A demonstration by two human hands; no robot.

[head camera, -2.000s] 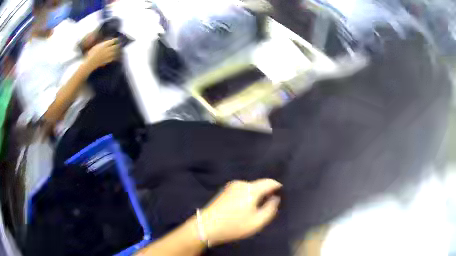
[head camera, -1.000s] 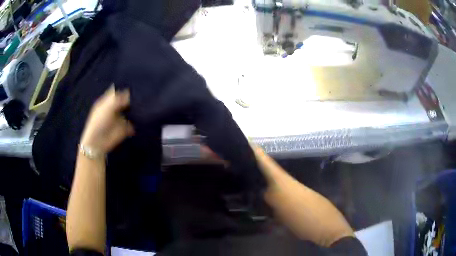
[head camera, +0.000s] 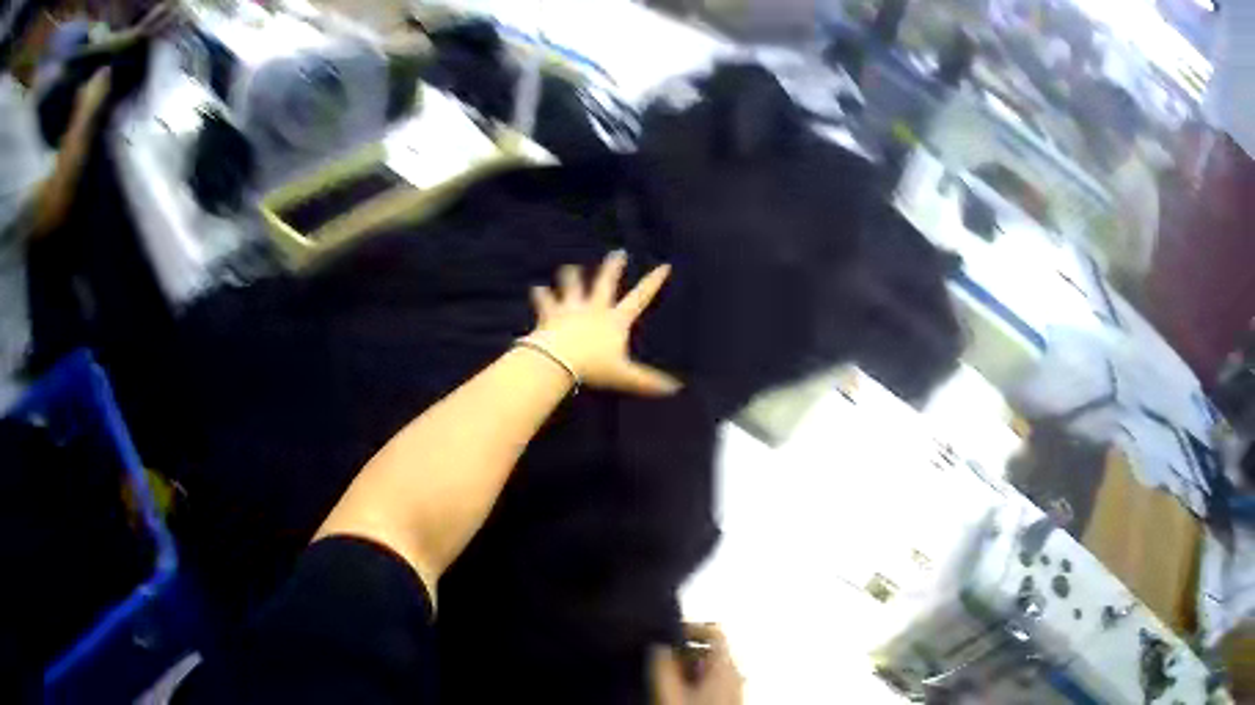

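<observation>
The black garment piece (head camera: 812, 262) spreads over the table and down towards the wearer. My left hand (head camera: 599, 331) lies on top of it with fingers spread, holding nothing. My right hand (head camera: 699, 672) is small, blurred and cut off by the bottom edge, at the cloth's right border; whether it grips the cloth cannot be told. The sewing machine (head camera: 1025, 592) stands at the lower right; its needle area is not clear to see.
A blue basket (head camera: 127, 455) with black contents is at the lower left. A shallow tray with a cream-yellow rim (head camera: 292, 237) lies beyond the cloth. Part of another person's arm (head camera: 62, 165) shows at the upper left. Other work tables and cloth stand further back.
The view has swung, so the sewing machine now sits at the lower right. The cloth now spreads across the table. My left hand has opened out flat on it; my right forearm has left view.
</observation>
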